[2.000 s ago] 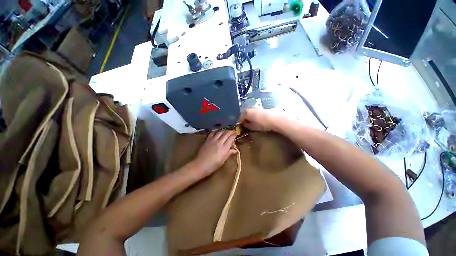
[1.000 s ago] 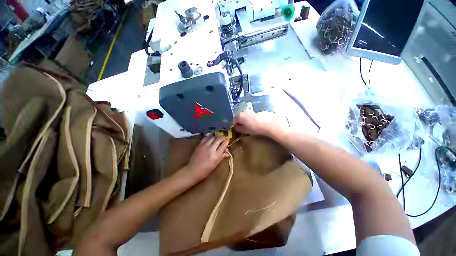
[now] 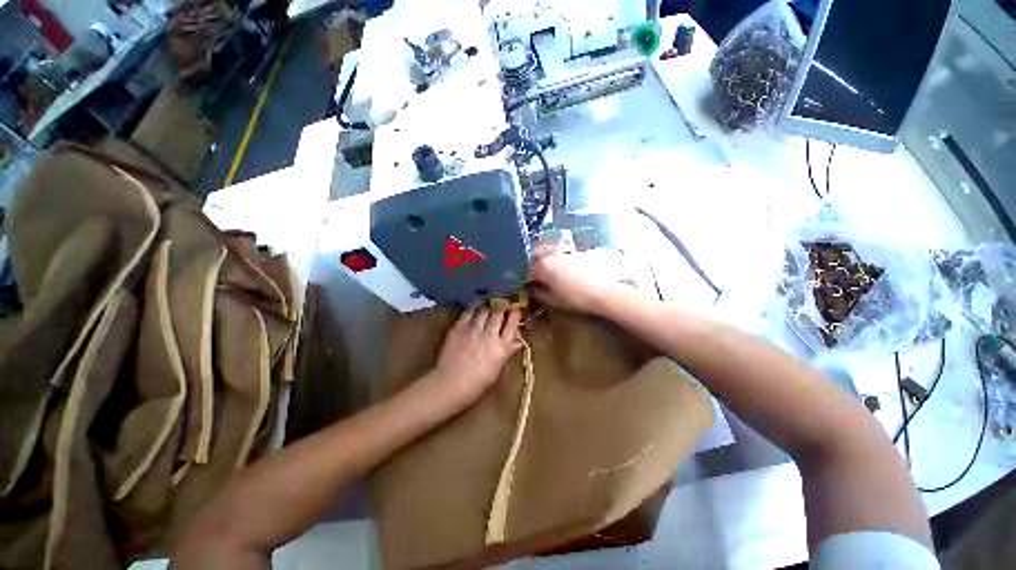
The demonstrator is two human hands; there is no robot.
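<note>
A brown bag body lies under the head of the white sewing machine, its pale bound seam edge running toward me. My left hand lies flat on the fabric, fingertips beside the yellow presser clamp. My right hand is at the right side of the clamp, fingers bent close together at the fabric's far edge. Its fingertips are partly hidden by the machine head, so what they hold cannot be told. No ring tab can be made out there.
Brown bag bodies are heaped at left. An open clear bag of tabs lies at right, with a fuller hardware bag beside the screen. A slim dark curved tool lies right of the plate. Black cables hang at right.
Both hands stay at the clamp; the left fingers sit slightly nearer me than the clamp, which shows more clearly. The fabric's right edge has shifted a little. The camera view moved slightly.
</note>
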